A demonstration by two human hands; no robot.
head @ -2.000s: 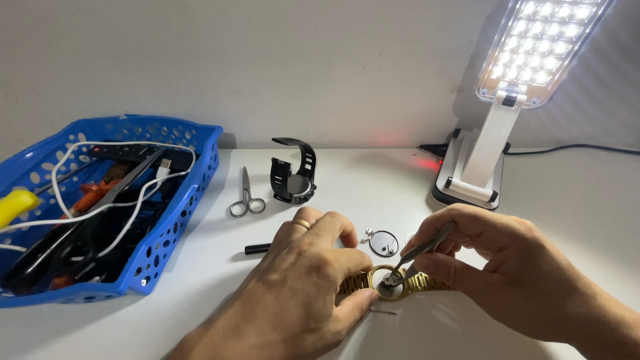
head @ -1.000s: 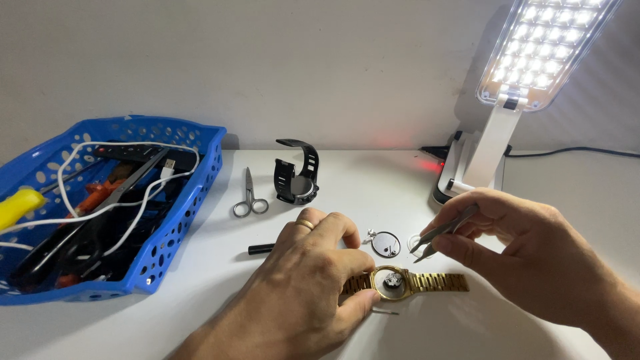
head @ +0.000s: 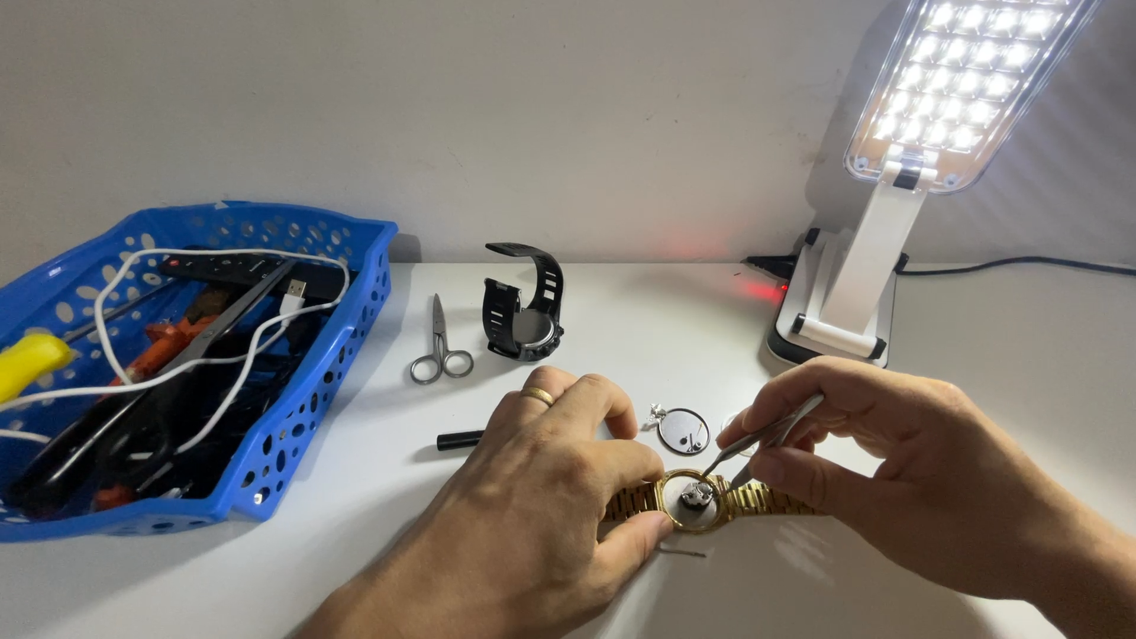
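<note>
A gold-tone wristwatch [head: 667, 510] lies with its case open, and a small metal movement [head: 697, 495] sits inside. My left hand [head: 555, 497] grips the case and bracelet at the left side, thumb and fingers on the rim. Metal tweezers [head: 765, 437] are pinched in my right hand [head: 874, 466], their tips over the right part of the case. Just behind the case lies a dark ring [head: 683, 431] with tiny parts in it. A clear ring [head: 741, 433] is partly hidden by my right fingers. One thin metal pin [head: 682, 552] rests in front of the watch.
A blue plastic basket [head: 293, 435] at the left holds a white USB cable, a remote and tools. Small scissors [head: 439, 342], a black wristwatch [head: 532, 328] and a black rod [head: 459, 440] lie behind my left hand. A lit LED lamp [head: 856, 266] stands at the back right.
My right hand with the tweezers was over the case, moved to the clear ring right of the dark ring, and is now back at the case. My left hand has stayed on the watch.
</note>
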